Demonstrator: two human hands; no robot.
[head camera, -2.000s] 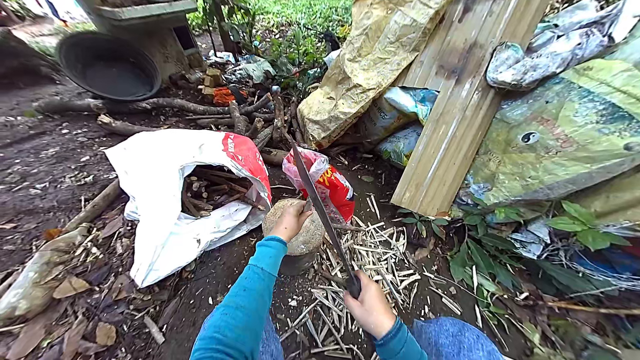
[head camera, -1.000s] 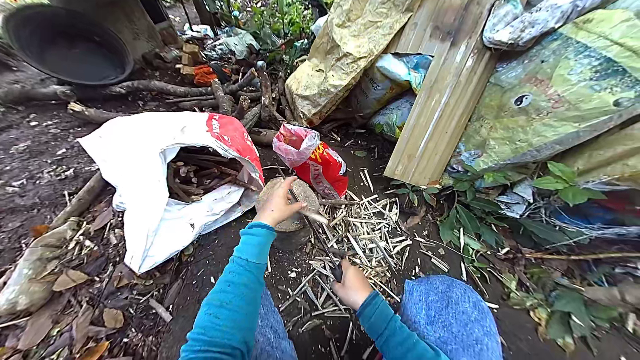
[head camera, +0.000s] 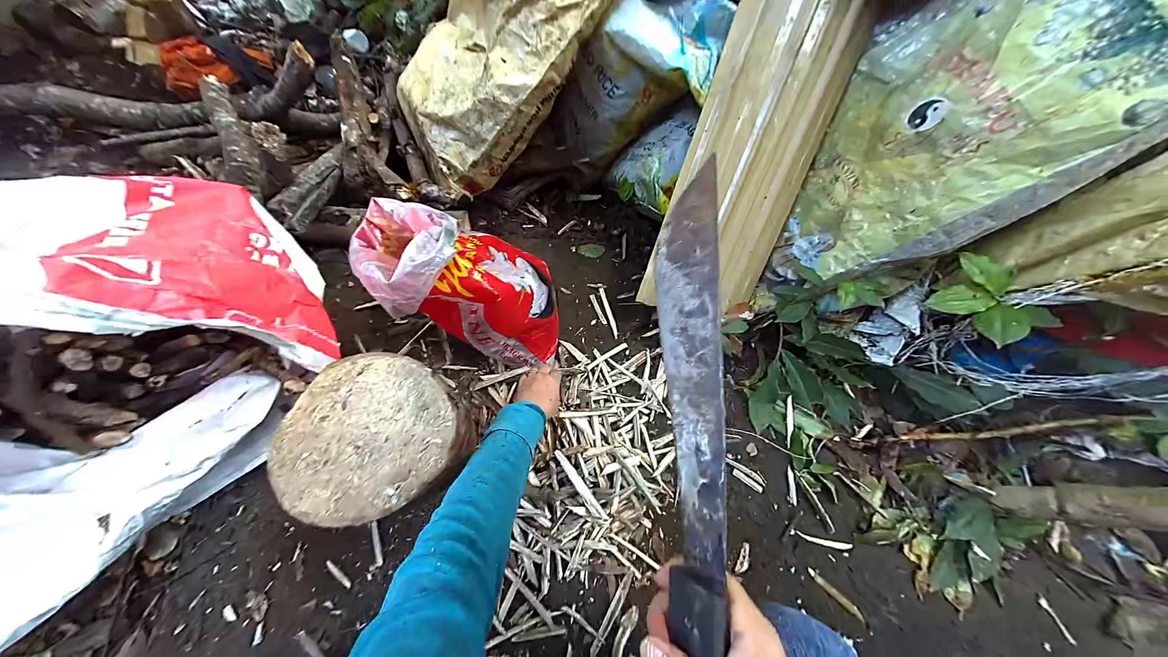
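Note:
My right hand (head camera: 716, 616) is closed around the black handle of a machete (head camera: 693, 347), whose worn, dark blade points up and away from me. My left hand (head camera: 540, 390) reaches down to the base of a red plastic bag (head camera: 502, 292) with a pinkish open top, at the edge of a pile of split wood sticks (head camera: 593, 474). Its fingertips are hidden, so whether it grips anything does not show. Left of my sleeve stands a round wooden chopping block (head camera: 365, 438) with a scarred, bare top.
A white and red sack (head camera: 182, 255) holding cut sticks lies on the left. Branches (head camera: 146, 109) are heaped behind. Filled sacks (head camera: 493, 82), a long bamboo-like panel (head camera: 766, 137) and a printed tarpaulin-like sheet (head camera: 967, 137) bound the far side. Leafy plants (head camera: 821, 374) grow on the right.
My left hand has moved from the chopping block to the base of the red bag. The machete blade, low over the sticks a second ago, now points upward. The view has moved closer.

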